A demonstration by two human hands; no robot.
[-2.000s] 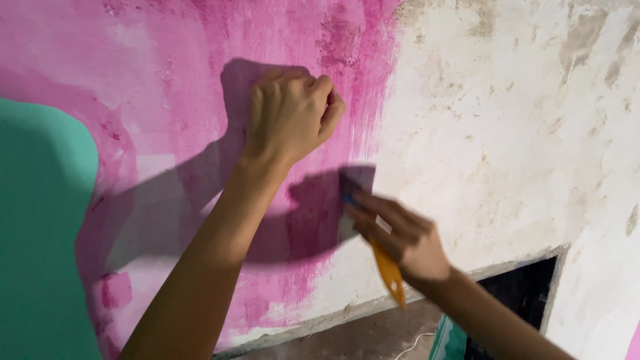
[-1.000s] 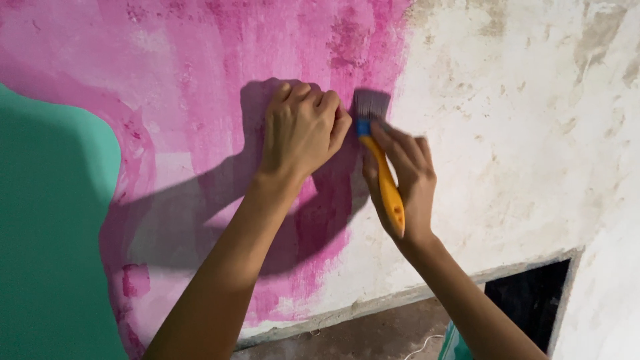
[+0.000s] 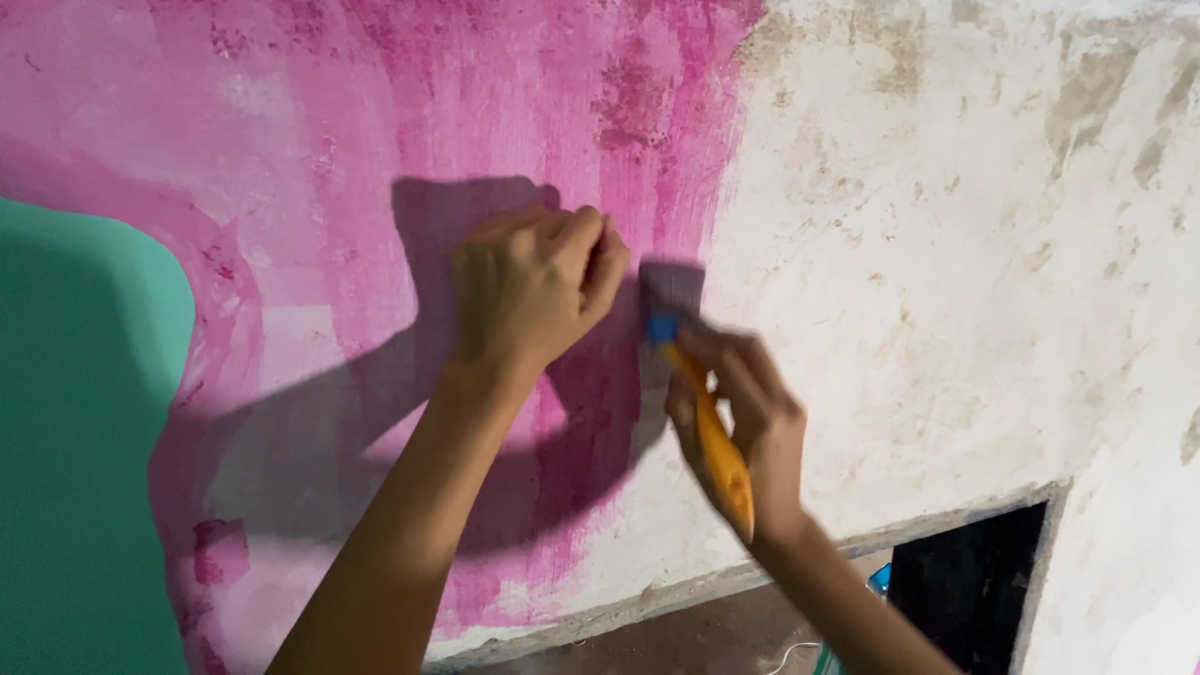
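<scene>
My right hand (image 3: pixel 750 412) grips a paintbrush (image 3: pixel 720 436) with a yellow handle and a blue band. Its bristles, slightly blurred, lie at the wall along the right border of the pink paint (image 3: pixel 525 112). My left hand (image 3: pixel 534 281) is closed in a loose fist against the pink part, left of the bristles; its palm side is hidden, so whether anything is inside it cannot be seen. Bare whitish, stained wall (image 3: pixel 919 281) spreads to the right of the pink. Both arms throw shadows on the paint.
A smooth green painted shape (image 3: pixel 84 403) covers the left side of the wall. The wall's lower edge (image 3: pixel 656 595) slopes up to the right, above a brown surface with a thin white cord (image 3: pixel 792 652). A dark opening (image 3: pixel 966 581) lies at the lower right.
The brush in my right hand has moved down the wall from its place one second ago, having been lower two seconds ago. My left hand stays in a fist at the pink paint.
</scene>
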